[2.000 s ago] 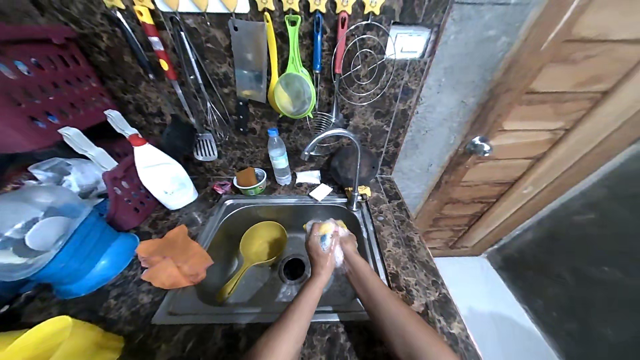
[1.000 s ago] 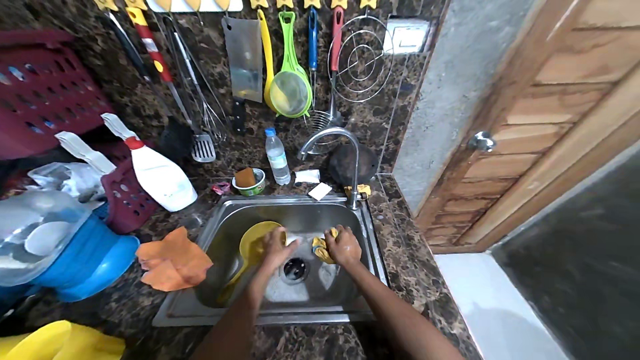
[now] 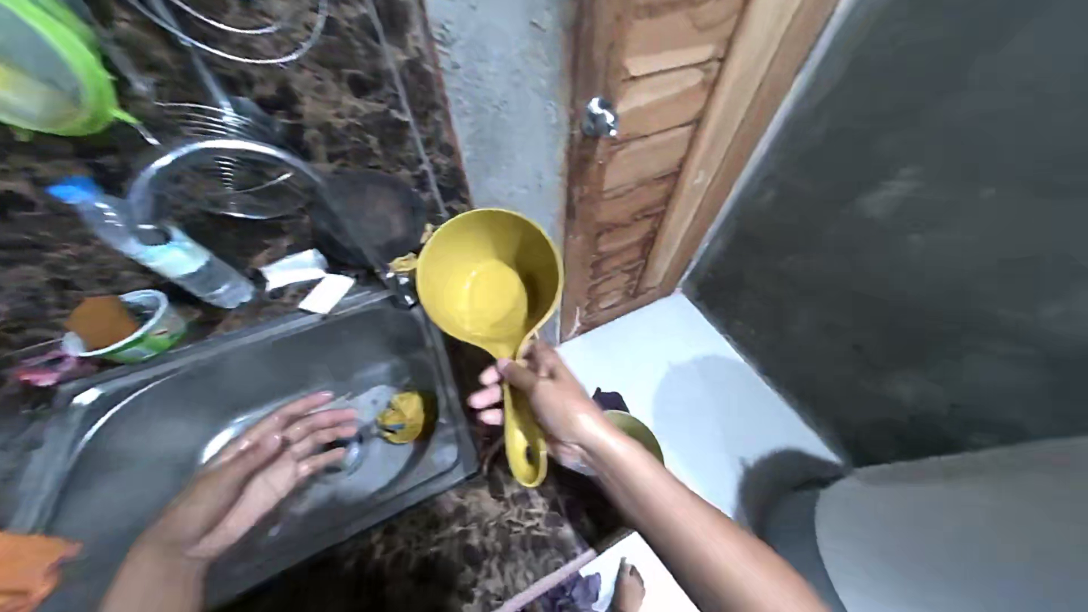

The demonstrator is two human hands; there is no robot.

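My right hand (image 3: 548, 395) grips the handle of a yellow plastic dipper (image 3: 489, 280), held up beyond the sink's right rim with its bowl facing me. Over the steel sink (image 3: 170, 408), my left hand (image 3: 272, 467) holds nothing, its fingers spread and wet-looking. A crumpled yellow object (image 3: 401, 416), which may be a sponge or a wrapper, lies in the sink's right part, to the right of the left fingertips. The faucet (image 3: 229, 149) arches over the back of the sink. Part of the drain is hidden behind my left hand.
Behind the sink are a plastic bottle (image 3: 161, 246), a tub with a brown sponge (image 3: 140, 327) and white papers (image 3: 327, 293). An orange cloth (image 3: 34, 569) lies at the left. A wooden door (image 3: 654, 153) stands at the back; a rounded container (image 3: 637, 433) sits low, behind my right forearm.
The yellow dipper, in the sink before, is now up in my right hand. The yellow crumpled object has left that hand and lies in the sink. The view has swung right.
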